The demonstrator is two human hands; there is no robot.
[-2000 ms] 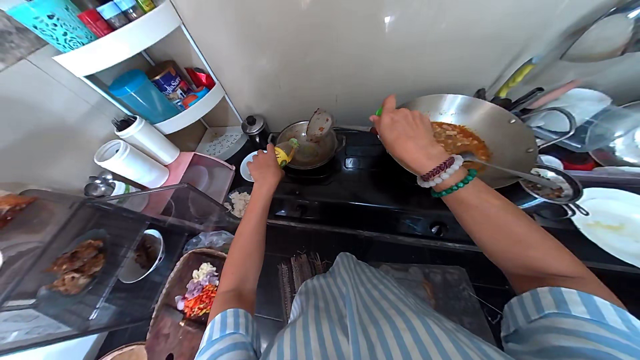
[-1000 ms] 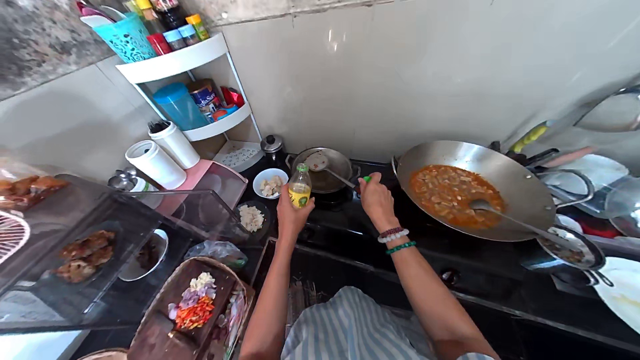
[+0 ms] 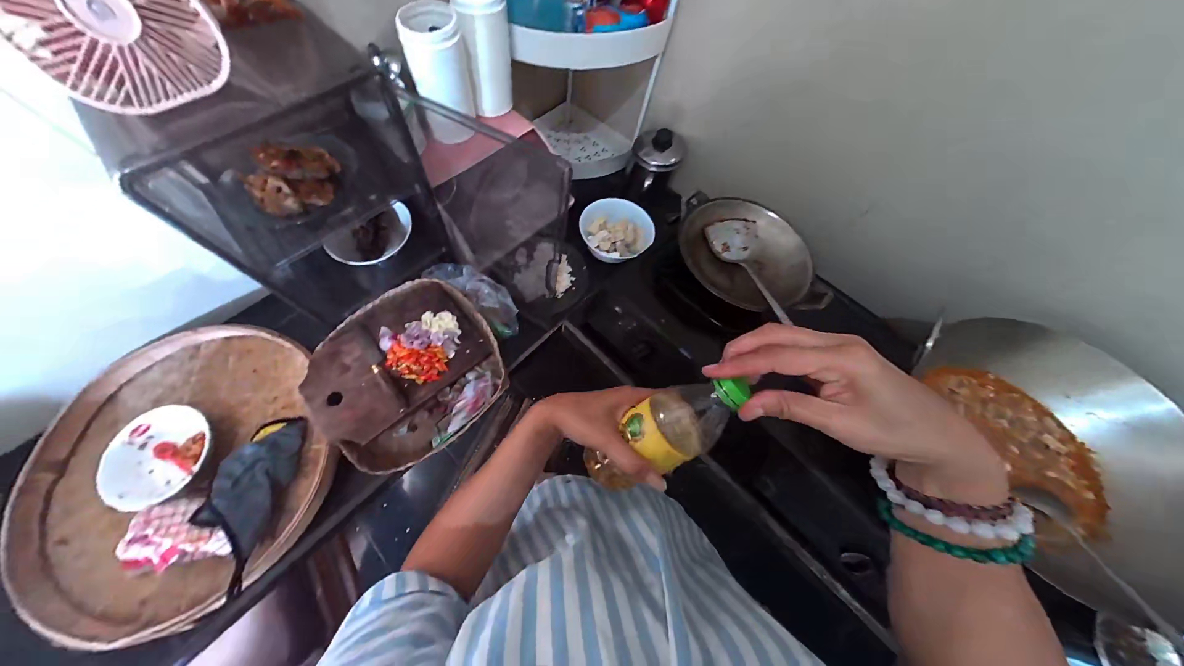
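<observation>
My left hand [image 3: 606,427] grips a clear plastic bottle [image 3: 673,430] with a yellow label and some oil-like liquid inside, tilted in front of my striped shirt. The fingertips of my right hand [image 3: 819,388] pinch the green cap [image 3: 732,393] at the bottle's mouth; whether it is screwed tight cannot be told. Beyond both hands, a small wok [image 3: 786,250] sits on the black stove with a metal turner [image 3: 733,239] resting in it. Right of my right wrist is a large wok [image 3: 1064,356] of orange-brown stew [image 3: 1027,435] with a ladle.
A cutting board [image 3: 347,393] with chopped chilies and shallots lies across a basket at left. Beside it, a round woven tray [image 3: 69,555] holds a white bowl [image 3: 120,486] and cloths. A bowl of pale pieces [image 3: 617,208] stands near the small wok; a dark transparent cabinet [image 3: 268,231] is behind.
The bottle has come back from beside the small wok toward my body. My right hand, holding the green cap apart from it one second ago, now has the cap at its mouth. The view has swung left.
</observation>
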